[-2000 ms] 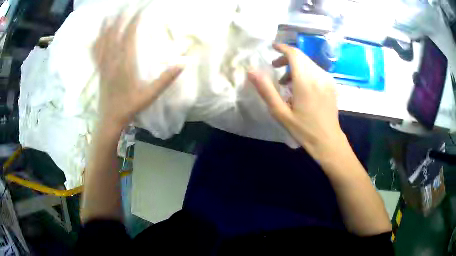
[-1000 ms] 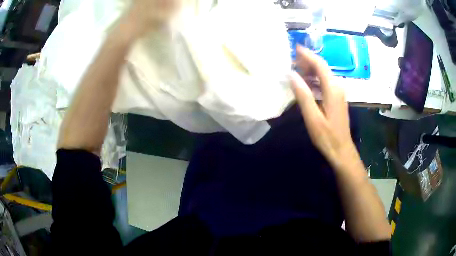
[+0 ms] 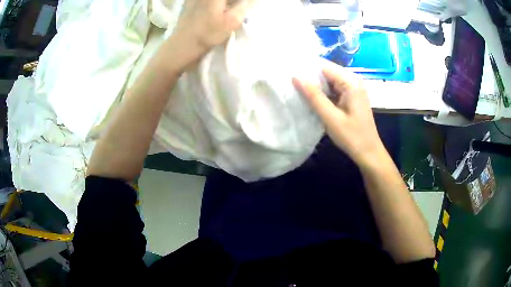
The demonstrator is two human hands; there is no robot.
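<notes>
A white fabric piece (image 3: 263, 117) lies bunched on the table and hangs over its front edge above the dark lap. My left hand (image 3: 210, 25) is at the top of the view on the cloth, its fingers bent; whether it pinches cloth is unclear in the glare. My right hand (image 3: 347, 112) is at the right side of the cloth, thumb and index finger apart at its edge; whether it grips the cloth is unclear. The blue plate (image 3: 372, 55) lies right of the cloth, with a clear part (image 3: 351, 33) above it.
A smartphone (image 3: 464, 67) and a thin green tool (image 3: 498, 81) lie on the table at the right. More white cloth (image 3: 42, 151) hangs at the left above a yellow bar (image 3: 39, 232). A cardboard box (image 3: 476, 188) stands at the lower right. A sewing machine part (image 3: 440, 14) shows at the top.
My left hand has moved right and down since one second ago. The cloth has bunched into a rounder heap hanging lower over the lap. My right hand has shifted slightly left.
</notes>
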